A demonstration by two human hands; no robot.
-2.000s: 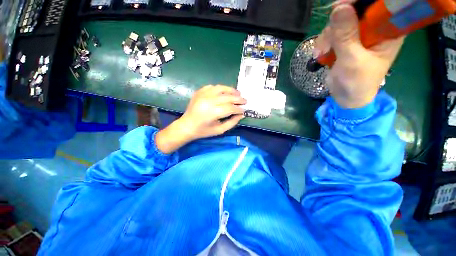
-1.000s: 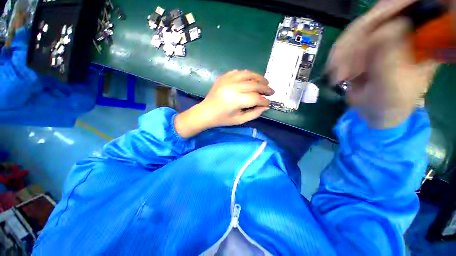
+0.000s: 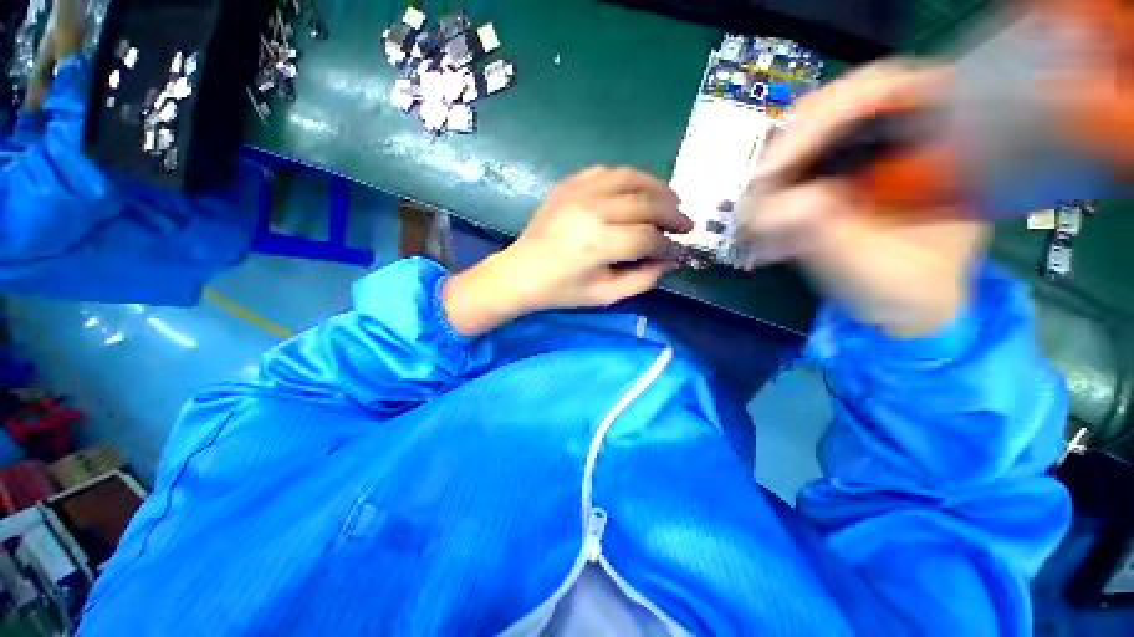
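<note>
The phone mid-frame assembly (image 3: 721, 162) lies on the green bench mat, its circuit board end away from me. My left hand (image 3: 597, 237) rests with its fingertips on the phone's near left edge. My right hand (image 3: 858, 199), blurred, is shut around the orange electric screwdriver (image 3: 1045, 112), over the right side of the phone. The driver's tip is hidden or blurred, and no screw can be made out. A loose pile of small modules (image 3: 445, 77) lies on the mat to the left.
A black parts tray (image 3: 149, 106) with small white parts is at the left, beside thin dark-and-silver parts (image 3: 276, 56). A few pale parts (image 3: 1060, 230) lie on the right. A neighbour's blue sleeve (image 3: 75, 212) shows at the left. A dark tray edge runs behind the phone.
My right hand has come down and left with the screwdriver to the phone, and covers part of its right side. The view has shifted. My left hand stays at the phone's edge.
</note>
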